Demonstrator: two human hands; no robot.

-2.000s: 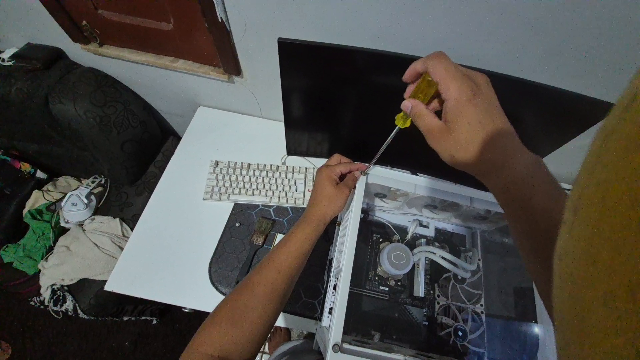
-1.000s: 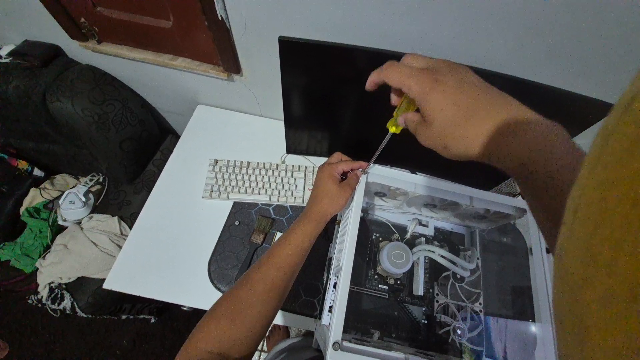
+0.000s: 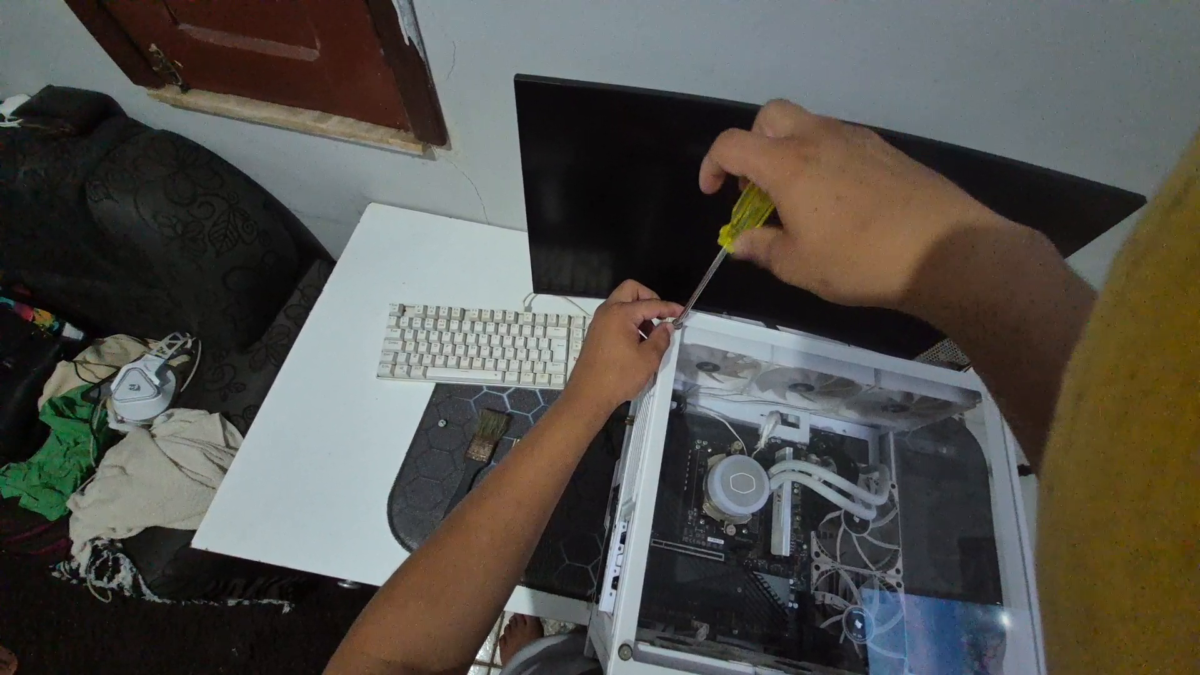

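My right hand (image 3: 834, 202) grips the yellow handle of a screwdriver (image 3: 747, 217), whose shaft slants down to the upper left corner of a white computer case (image 3: 647, 487). At that corner the thumb and fingers of my left hand (image 3: 626, 342) are pinched beside the screwdriver's tip; what lies between them is too small to tell. The case lies on its side with a clear panel over it. Through the panel show a round white cooler pump head (image 3: 737, 485), white tubes (image 3: 830, 483) and several fans.
Behind the case stands a black monitor (image 3: 619, 187). A white keyboard (image 3: 478, 347) is left of my left hand. On the dark desk mat (image 3: 422, 487) lie a brush (image 3: 487, 436) and a small metal piece (image 3: 442, 423). A sofa with clothes and a white headset (image 3: 142, 386) is at the left.
The fingers of my right hand have shifted around the screwdriver handle, and its angle has changed slightly. My left hand stays at the case corner.
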